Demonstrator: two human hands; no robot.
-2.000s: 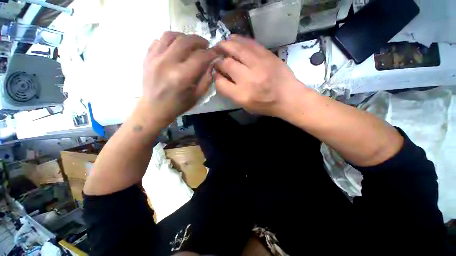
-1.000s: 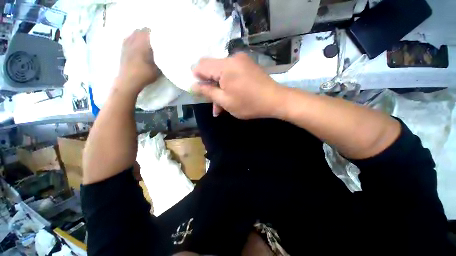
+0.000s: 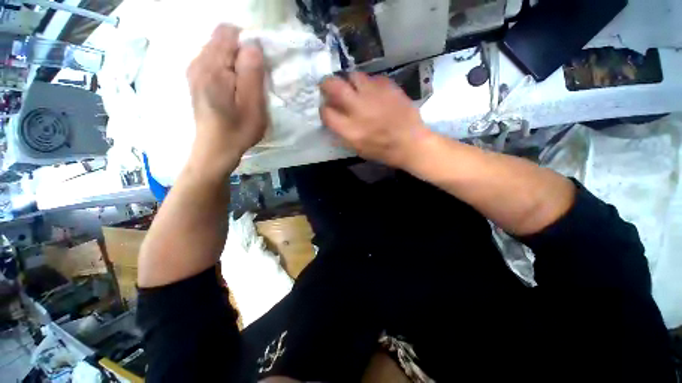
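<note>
A white fabric piece point(image 3: 288, 71) lies crumpled on the machine table between my hands, its right edge at the dark presser foot area point(image 3: 338, 56). More overexposed white fabric spreads to the left. My left hand point(image 3: 230, 93) lies on the fabric with its fingers close together; whether it pinches a fold is unclear. My right hand point(image 3: 368, 112) is slightly blurred, with bent fingertips at the fabric's right edge beside the foot. The fingertips' grip is hidden. The overlock machine point(image 3: 411, 30) stands behind my right hand.
A black smartphone point(image 3: 561, 34) lies at the upper right, near a thin metal tool point(image 3: 493, 78). A grey motor point(image 3: 56, 127) stands at left. White fabric point(image 3: 254, 273) hangs below the table, and more pale fabric point(image 3: 624, 172) is at right. A blue object point(image 3: 155, 178) is at the table's left edge.
The large white piece raised between my hands a second ago now lies lower and crumpled by the foot. My left hand has moved right; my right hand has moved slightly right, to the foot.
</note>
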